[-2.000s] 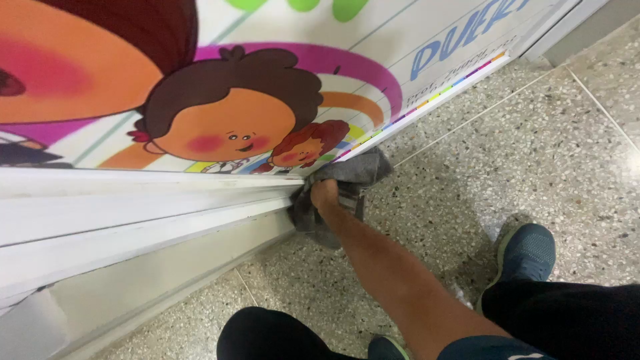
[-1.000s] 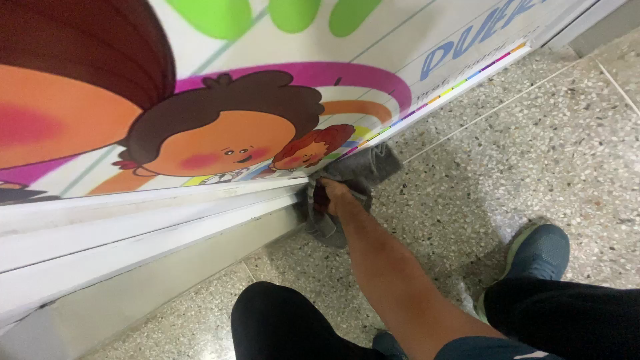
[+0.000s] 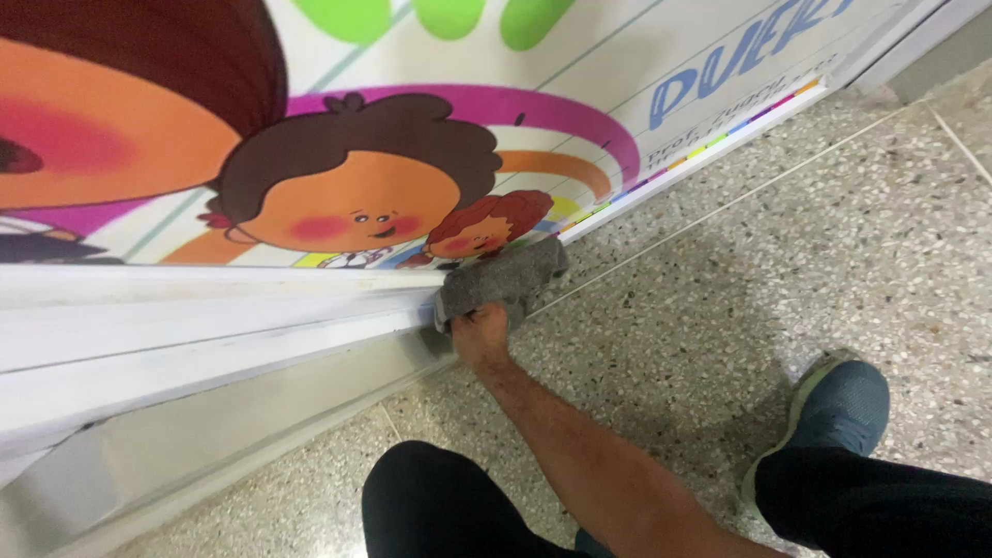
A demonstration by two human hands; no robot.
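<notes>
My right hand (image 3: 480, 333) grips a grey cloth (image 3: 500, 275) at the bottom corner of a door panel (image 3: 597, 46) covered with a printed cartoon poster. The cloth is bunched over the fingers, which are partly hidden. It touches the door's lower edge and the foot of the white door frame (image 3: 310, 337), close to the floor. My bare forearm reaches up from the lower right. My left hand is out of view.
The speckled terrazzo floor (image 3: 697, 279) has pale joint lines. A grey-green baseboard (image 3: 232, 434) runs along the lower left. My dark-trousered knee (image 3: 442, 496) and a blue-grey shoe (image 3: 845, 403) are at the bottom.
The grey cloth has changed shape: it hung around and below my right hand before and now lies bunched above the fingers. The hand stays at the same door corner.
</notes>
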